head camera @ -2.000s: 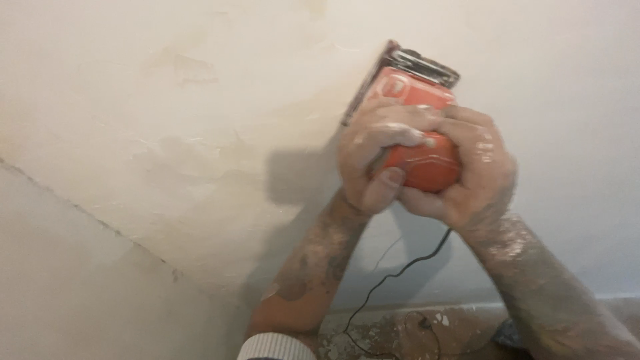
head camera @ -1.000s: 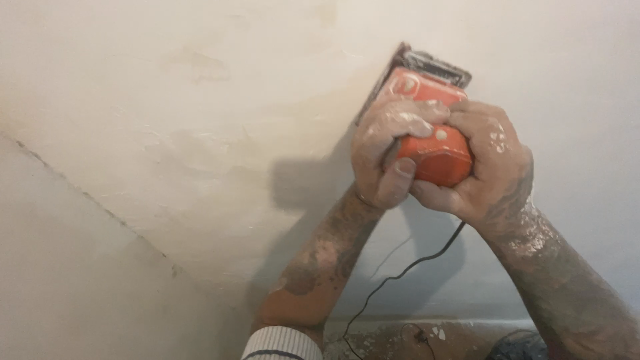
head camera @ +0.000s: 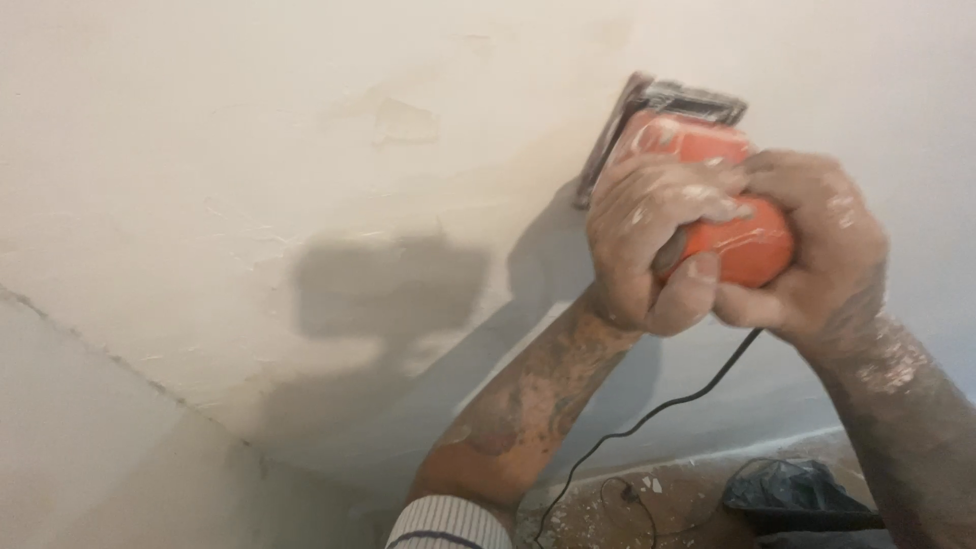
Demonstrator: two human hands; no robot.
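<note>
An orange electric sheet sander (head camera: 736, 244), dusted with white, is held against the pale plastered wall (head camera: 427, 122), its flat dark pad facing the surface. My left hand (head camera: 648, 236) wraps the near side of the body, thumb below. Around the far side curls my right hand (head camera: 823, 236), its thumb close to the left one. White dust or plaster marks both hands and the right forearm. A black power cord (head camera: 663, 408) hangs from the sander's lower end towards the floor.
A cracked corner line (head camera: 152, 381) separates this wall from another at the left. Below, the brown floor (head camera: 587, 507) carries white flakes and a loop of cord. A dark container with crumpled grey plastic (head camera: 797, 488) stands at lower right.
More of the floor and the dark container shows at lower right than before. Both hands keep their hold on the sander.
</note>
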